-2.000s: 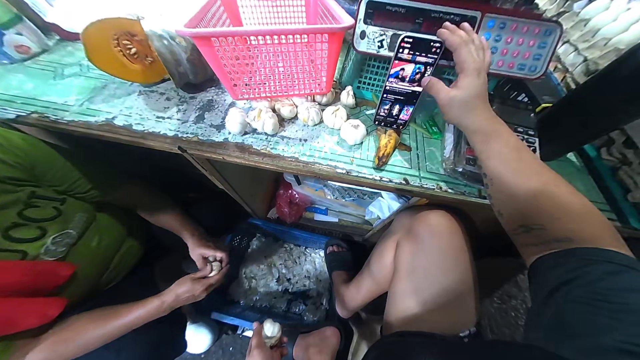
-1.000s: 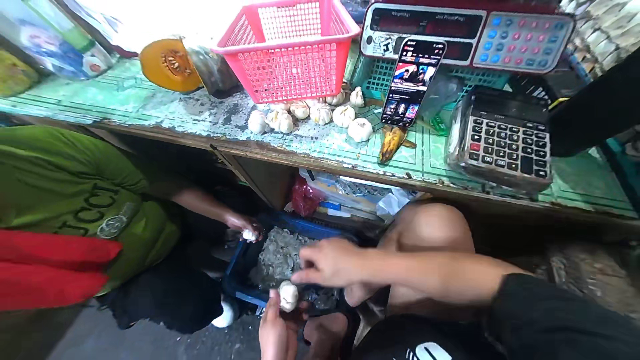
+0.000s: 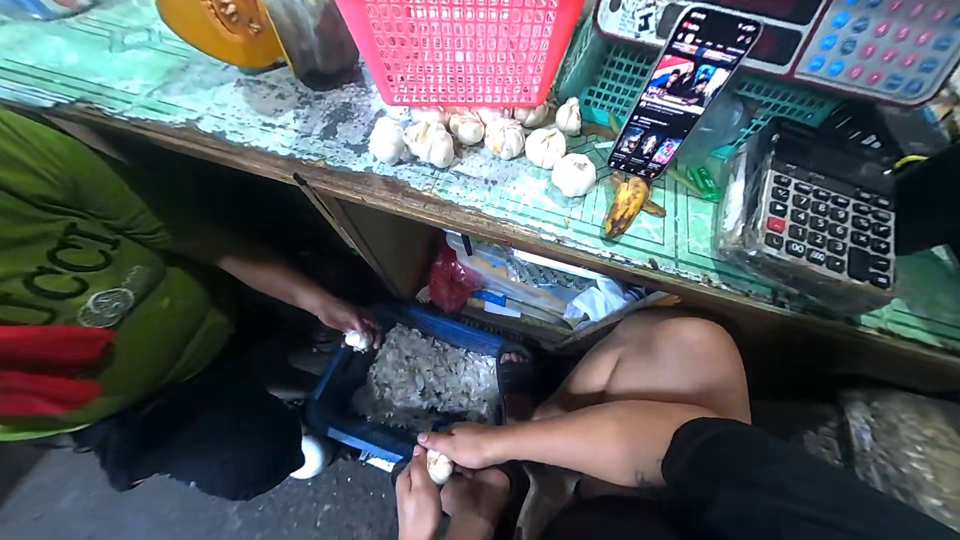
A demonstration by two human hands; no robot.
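A garlic bulb (image 3: 439,466) is held between my two hands, low in the head view. My left hand (image 3: 417,491) grips it from the left and below, while the fingers of my right hand (image 3: 466,444) touch its top. Just beyond my hands is a blue plastic crate (image 3: 352,442) holding a heap of papery garlic skins (image 3: 435,375). Several garlic bulbs (image 3: 505,139) lie on the green counter, in front of a pink plastic basket (image 3: 465,52). At the crate's left edge, a co-worker's hand holds another garlic bulb (image 3: 356,340).
The counter (image 3: 225,146) bears a cut squash (image 3: 225,30), a propped smartphone (image 3: 682,90), a blackened banana (image 3: 628,206), a plastic-wrapped calculator (image 3: 817,217) and a weighing scale (image 3: 877,45). Under it is a shelf with a red plastic bag (image 3: 451,279). A co-worker sits at the left.
My right hand, at the phone two seconds ago, has come down to the garlic in my left hand. The view has shifted, and the calculator now shows fully.
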